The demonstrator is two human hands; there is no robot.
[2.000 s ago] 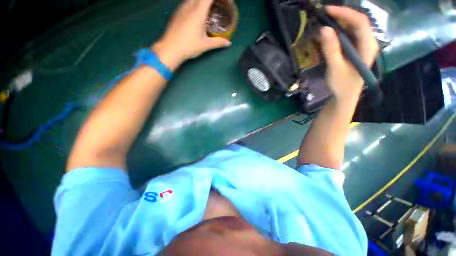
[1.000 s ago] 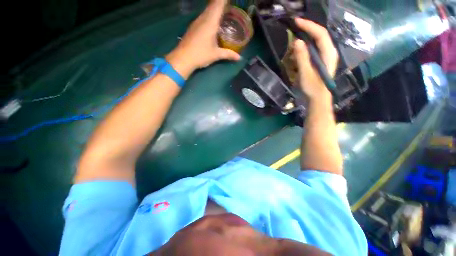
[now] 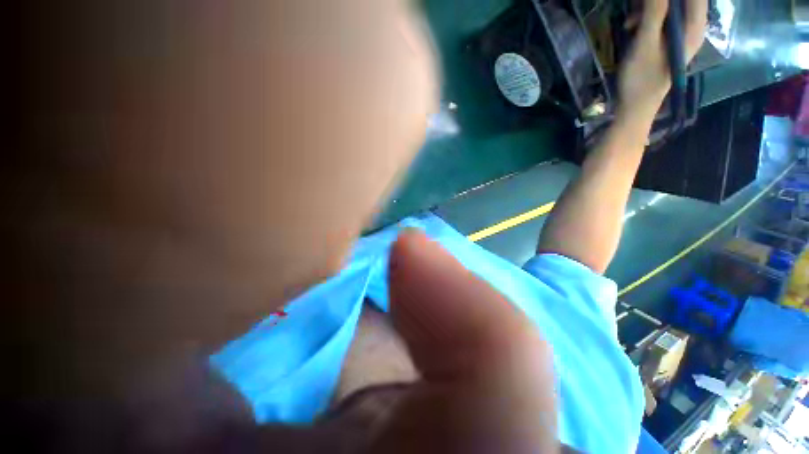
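Observation:
My left hand (image 3: 257,195) is very close to the camera, large and blurred. It covers the left half of the view, and its fingertips and anything in them cannot be made out. My right hand (image 3: 661,49) is at the top right, closed around the black pen-like handle of the soldering iron (image 3: 677,49). The iron's tip is out of view or hidden. Beside the hand stands the black square fan (image 3: 563,49) with a round pale label. The amber tub does not show.
The green bench mat (image 3: 483,142) ends in a slanting edge. A black box (image 3: 701,160) stands right of my forearm. Beyond are a floor with yellow lines (image 3: 514,222), a blue stool (image 3: 701,303) and cartons (image 3: 665,350) at the lower right.
My left hand has left the amber tub and come up close to the camera, blocking the left side. My right hand still holds the iron and now appears higher and farther right.

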